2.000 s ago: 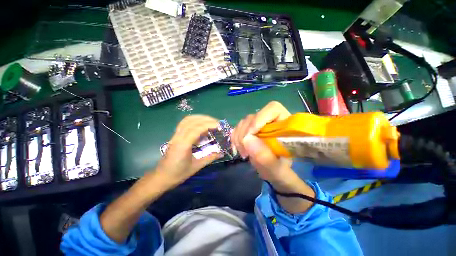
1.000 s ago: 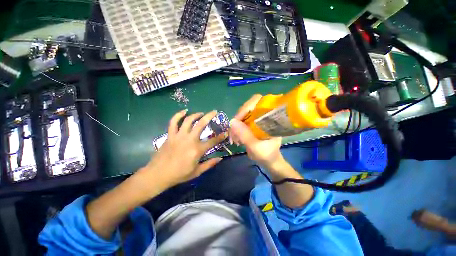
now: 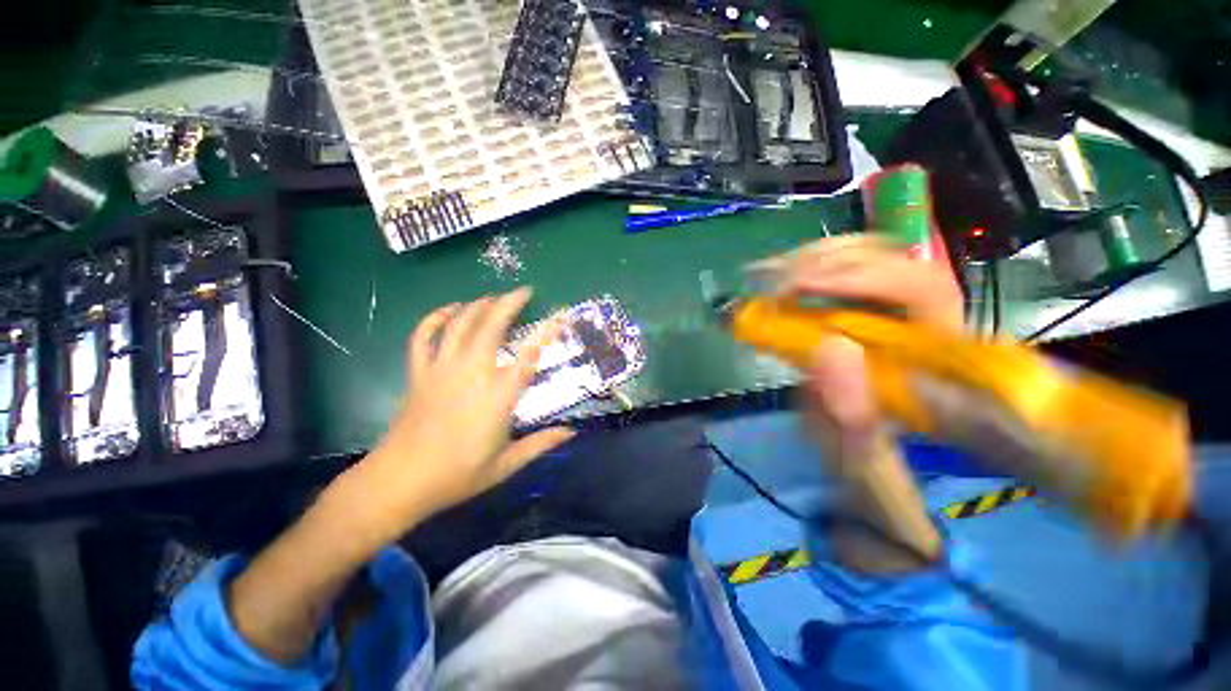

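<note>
A phone body, silvery-white with a dark end, lies tilted on the green mat near the bench's front edge. My left hand holds its left end, with fingers over it and the thumb by its near edge; the hand hides part of it. My right hand, blurred, grips the yellow-orange electric screwdriver, whose tip points left, away from the phone body. A small pile of screws lies on the mat behind the phone body.
A phone tray is at left. A cream parts sheet bearing a black ribbed strip overlaps another tray behind. A blue pen-like tool, red-green roll and black box are at right.
My right hand has moved right with the screwdriver, away from the phone body, and the screwdriver is now laid over to the right. My left hand stays at the phone body.
</note>
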